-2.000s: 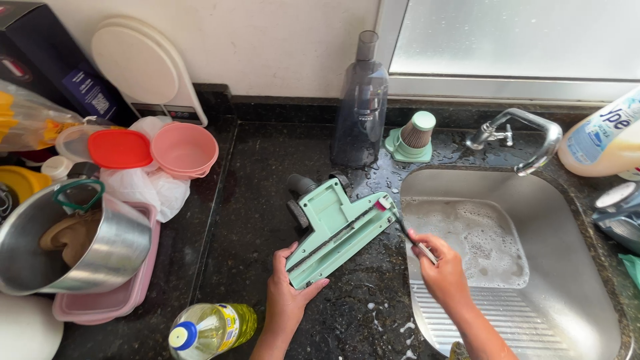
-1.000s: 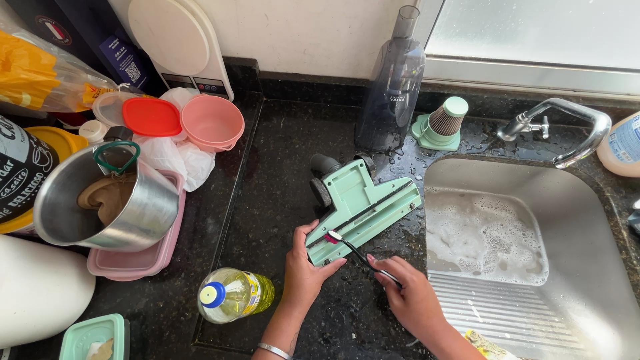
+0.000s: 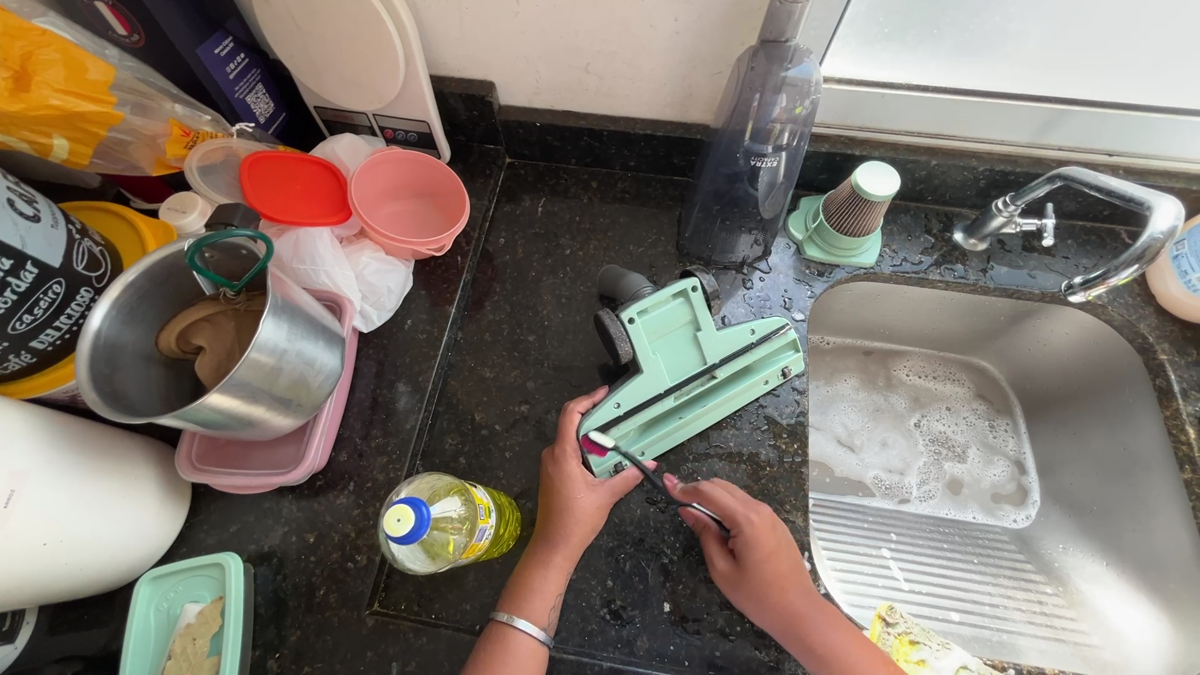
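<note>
A green vacuum cleaner floor head (image 3: 675,333) lies underside up on the wet black stone counter, its long brush channel exposed. My left hand (image 3: 577,469) grips its near left end between thumb and fingers. In my right hand (image 3: 741,534) is a black toothbrush (image 3: 652,473), and its white and pink bristle head rests at that same end of the channel. Behind the floor head stand a dark transparent vacuum dust container (image 3: 755,150) and a pleated filter (image 3: 855,206) in a green holder.
On the right is a steel sink (image 3: 1116,450) with soapy water and a chrome faucet (image 3: 1092,202). A bottle of yellow-green liquid (image 3: 455,525) stands beside my left forearm. A metal pot (image 3: 291,347), a pink bowl (image 3: 408,202) and a kitchen scale (image 3: 375,56) are at left.
The toothbrush has moved from the floor head's far right end, two seconds ago, to its near left end by my left hand. The view has shifted left.
</note>
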